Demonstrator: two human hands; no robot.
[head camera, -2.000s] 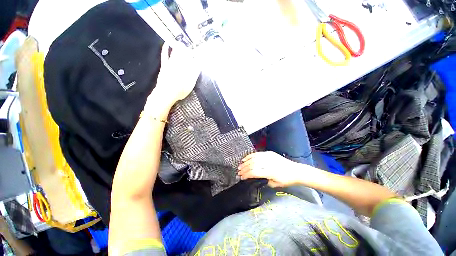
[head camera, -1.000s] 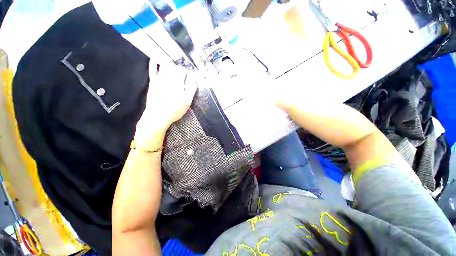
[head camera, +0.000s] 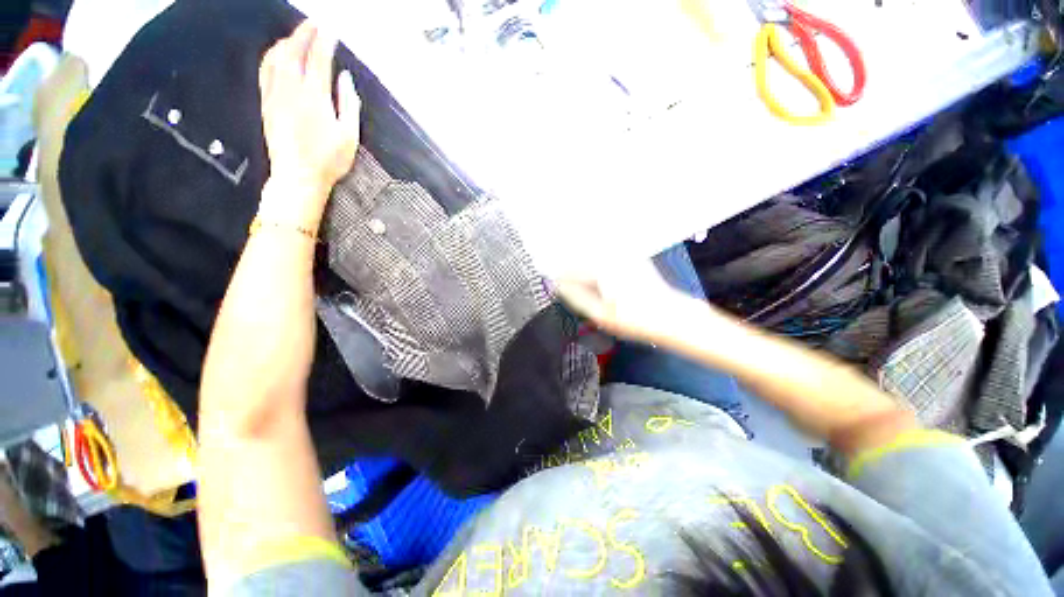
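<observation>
A large black garment panel (head camera: 175, 233) covers the left of the white table, with a bracket-shaped stitched mark and two light buttons. My left hand (head camera: 306, 111) lies flat on its upper part, fingers slightly apart. A grey checked piece (head camera: 426, 262) lies on the black cloth below that hand, its lower edge uneven. My right hand (head camera: 583, 306) is blurred at the right edge of the checked piece and black cloth; whether its fingers grip the cloth cannot be told.
Scissors with yellow and red loops (head camera: 805, 64) lie on the white table (head camera: 653, 163). A heap of black and checked pieces (head camera: 887, 257) is at the right. A tan board (head camera: 128, 432) with yellow tape and a second pair of scissors (head camera: 93, 455) are at the left.
My left hand has moved up and left from beside the presser foot, with the cloth shifting left. My right hand has come back from over the table to the cloth's right edge.
</observation>
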